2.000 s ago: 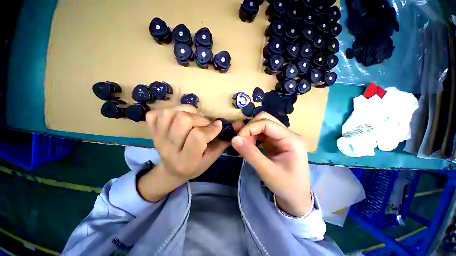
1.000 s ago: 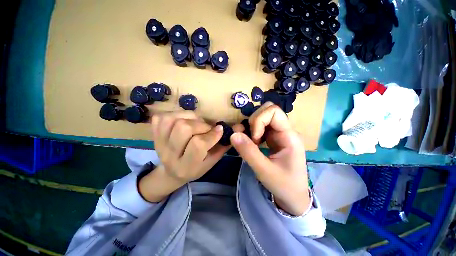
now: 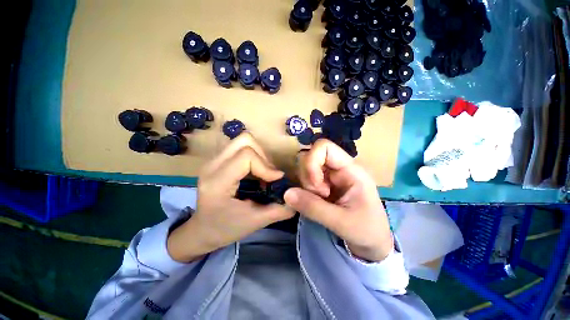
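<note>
My left hand (image 3: 234,194) holds a black knob body (image 3: 262,190) between thumb and fingers, just off the near edge of the cardboard. My right hand (image 3: 340,197) has its thumb against the knob and its fingers curled; whether it holds a cap is hidden. A loose heap of thin black caps (image 3: 340,128) lies just beyond my right hand. A knob with a shiny whitish top (image 3: 296,125) stands left of the heap. Another knob (image 3: 233,129) stands beyond my left hand, and several more (image 3: 169,144) stand to its left.
Several upright knobs (image 3: 248,75) with pale dots stand mid-cardboard (image 3: 112,69). A dense knob block (image 3: 369,59) stands at right. Spare caps (image 3: 456,37) lie on clear plastic. A white bottle (image 3: 437,177) lies against a crumpled white cloth (image 3: 490,140) with a red piece (image 3: 462,107).
My left hand has moved down toward my body with the knob, and its fingers now arch over it. My right hand stays beside it with fingers more curled. The view has shifted slightly.
</note>
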